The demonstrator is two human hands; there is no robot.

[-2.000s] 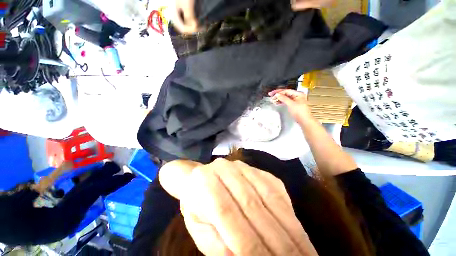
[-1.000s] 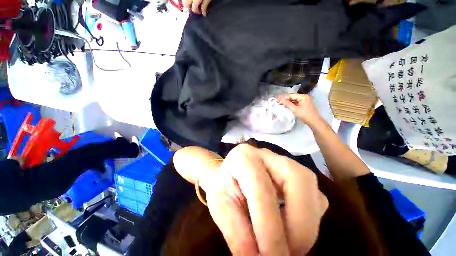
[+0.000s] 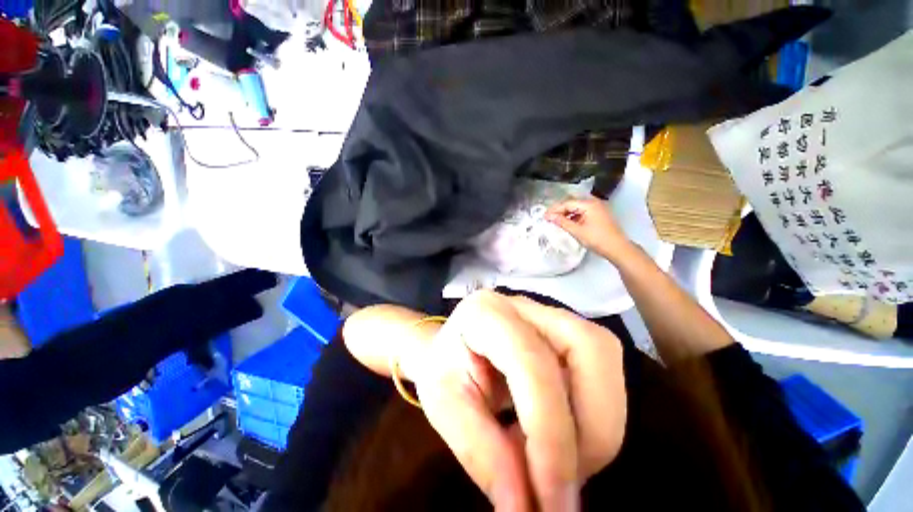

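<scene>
A dark grey garment piece (image 3: 440,130) lies rumpled across the table, with brown-black plaid cloth (image 3: 591,157) showing under and behind it. A clear plastic bag (image 3: 526,245) with whitish contents lies at the table's near edge. My right hand (image 3: 591,228) is over the bag's right side, thumb and fingertips pinched together; whether they grip the bag is unclear. My left hand (image 3: 521,385) is large and close to the camera at the bottom centre, with curled fingers and a yellow band at the wrist. Whether it holds anything cannot be seen.
Corrugated cardboard (image 3: 698,195) and a cream cloth bag with black characters (image 3: 821,180) are at right. Small tools and a blue tube (image 3: 254,97) lie upper left, near black cords. Blue crates (image 3: 270,385) and a person's dark sleeve (image 3: 130,335) are lower left.
The hands on the dark cloth's far side have gone from view, and more plaid shows there. The red stool has shifted left and up. My left hand's fingers are more curled than two seconds ago.
</scene>
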